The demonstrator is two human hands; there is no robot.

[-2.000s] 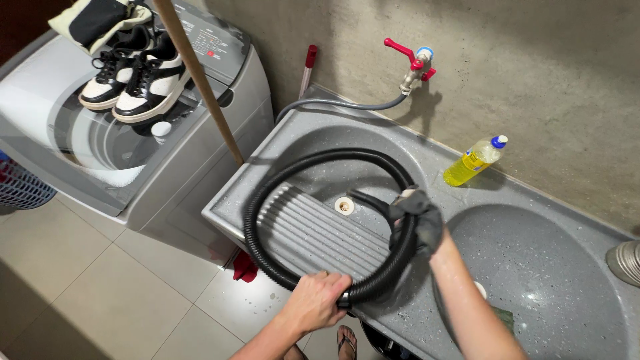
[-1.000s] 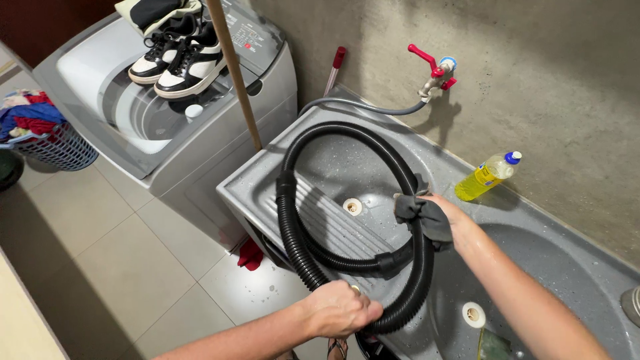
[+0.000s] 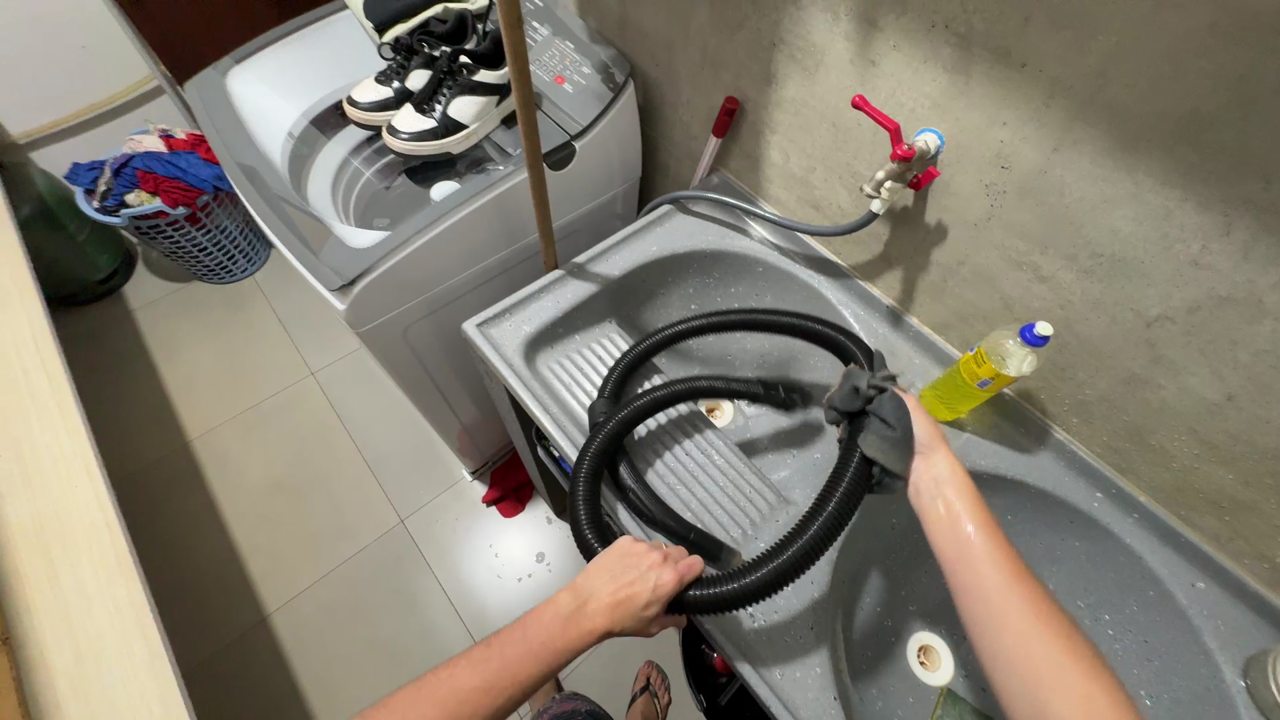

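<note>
A black corrugated hose [image 3: 800,545] lies in loops above the ribbed washboard [image 3: 700,460] of a grey double laundry sink [image 3: 520,310]. My left hand [image 3: 640,585] is closed around the hose at the near edge of the sink. In my right hand [image 3: 900,425] is a dark grey cloth [image 3: 875,410], wrapped against the hose on the right side of the loop; the cloth hides part of my fingers. One hose end with a smooth cuff reaches toward the cloth, over the basin near the drain [image 3: 716,411].
A bottle of yellow liquid [image 3: 985,370] stands on the sink's back ledge, below a red-handled tap [image 3: 900,165]. On the left are a washing machine [image 3: 400,290] with sneakers [image 3: 450,105] on it, a wooden pole [image 3: 530,140], and a laundry basket [image 3: 205,235]. A red cloth [image 3: 508,487] lies on the floor.
The hose loops have shifted in my hands, and one cuffed end now sticks out over the basin toward the cloth. The view has swung left, showing more of the floor and basket.
</note>
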